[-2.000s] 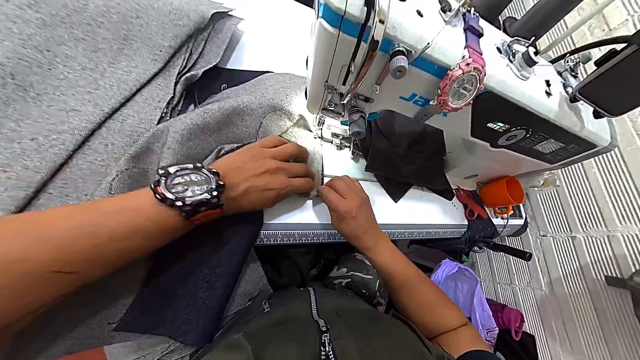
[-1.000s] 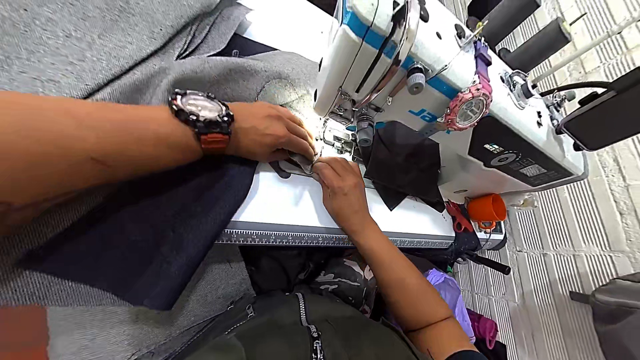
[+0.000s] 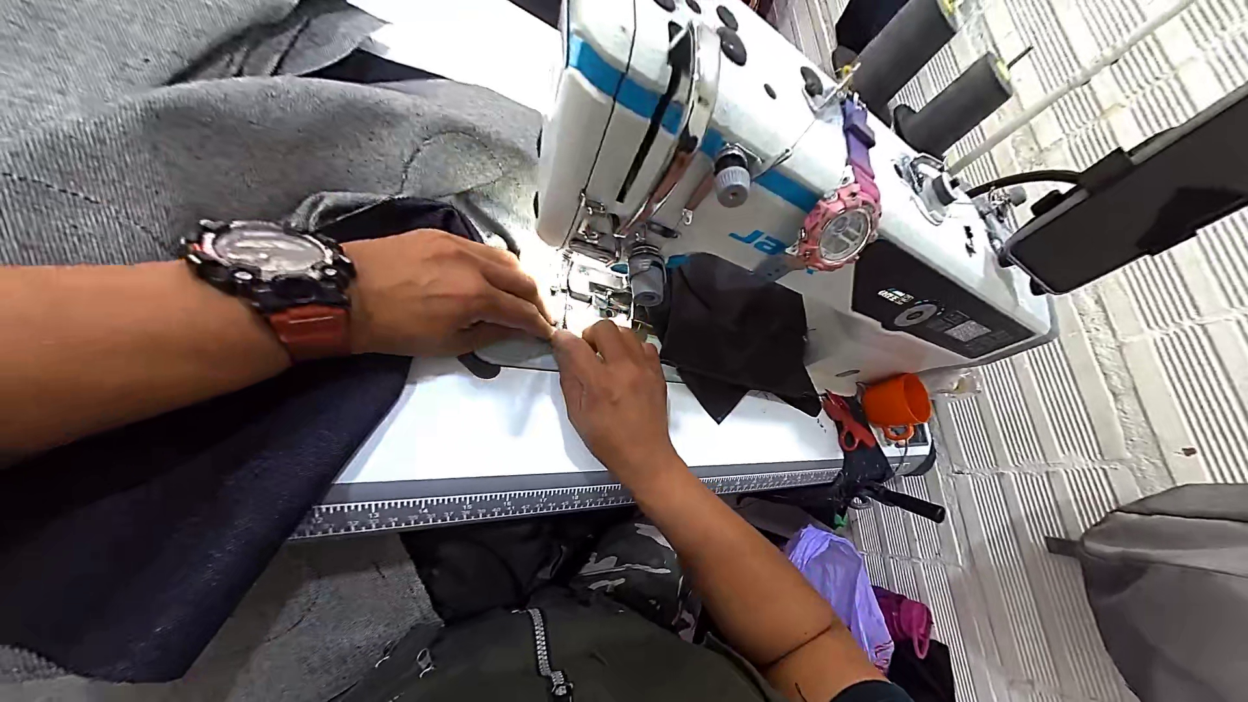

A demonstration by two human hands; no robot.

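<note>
A white and blue Jack sewing machine (image 3: 624, 127) stands over the work, its lit presser foot (image 3: 600, 292) just beyond my fingertips. My left hand (image 3: 448, 292), with a black and red watch on the wrist, pinches the edge of the grey fabric (image 3: 244, 156) left of the foot. Dark navy fabric (image 3: 195, 507) hangs under that forearm and over the table edge. My right hand (image 3: 619, 390) lies in front of the foot, its fingertips close to those of my left hand; whether it grips cloth is hidden.
Black fabric pieces (image 3: 731, 331) lie right of the needle. A pink and purple watch (image 3: 840, 229) hangs on the machine. Red-handled scissors (image 3: 848, 421) and an orange cup (image 3: 895, 402) are at the table's right end. A phone-like device (image 3: 1131, 195) juts in at right; a ruler strip (image 3: 468, 507) lines the front edge.
The grey fabric by my left hand is now folded back, with dark navy cloth showing beside it. Both hands remain near the presser foot. The view has shifted.
</note>
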